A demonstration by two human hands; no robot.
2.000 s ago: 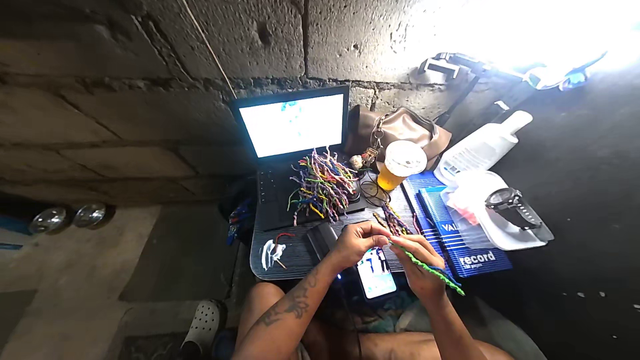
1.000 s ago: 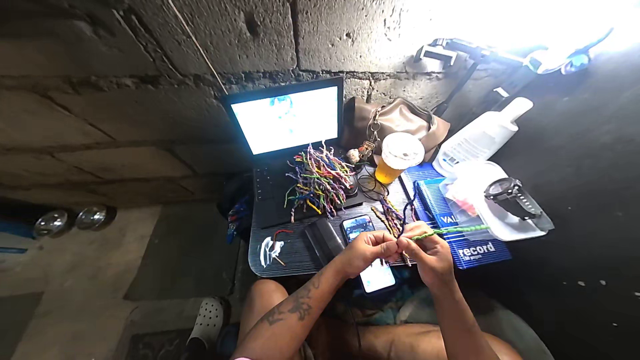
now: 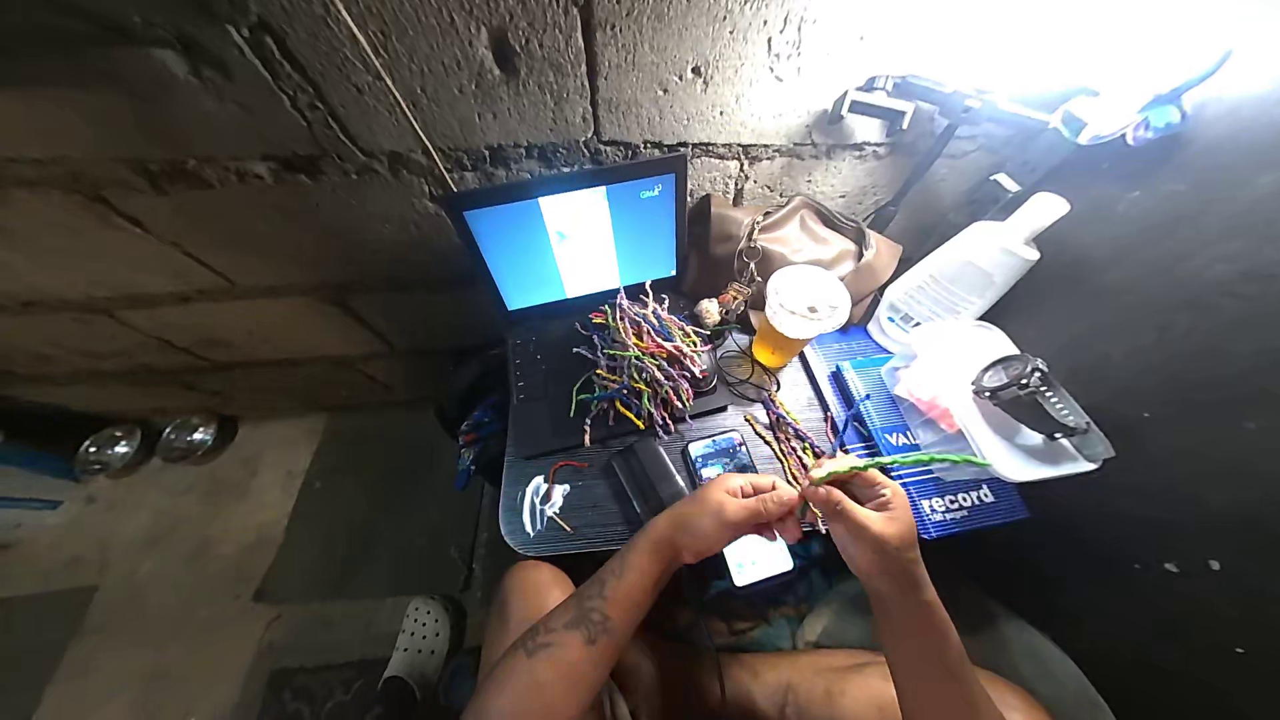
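Note:
My right hand (image 3: pixel 865 520) is closed on a green twisted cord (image 3: pixel 925 460), whose free end sticks out to the right over the blue record books. The fingertips of my left hand (image 3: pixel 745 510) meet those of my right and pinch what looks like the cord's near end, mostly hidden by the fingers. Just beyond my hands lie several thin multicoloured twisted cords (image 3: pixel 785 440). A large tangled pile of similar cords (image 3: pixel 645 365) rests on the laptop's keyboard. A lit smartphone (image 3: pixel 758 560) is below my left hand, and another phone (image 3: pixel 720 455) lies behind it.
An open laptop (image 3: pixel 575 240) stands at the back. A brown bag (image 3: pixel 800 245), a lidded cup with yellow drink (image 3: pixel 800 315) and a white bottle (image 3: pixel 970 270) are to the right. Blue record books (image 3: pixel 960 505) lie beneath a white tray with a wristwatch (image 3: pixel 1030 395). A black case (image 3: pixel 645 480) lies left.
The green cord, pointing down to the right two seconds ago, now lies nearly level to the right. My hands have come together at its near end. The laptop's picture has changed.

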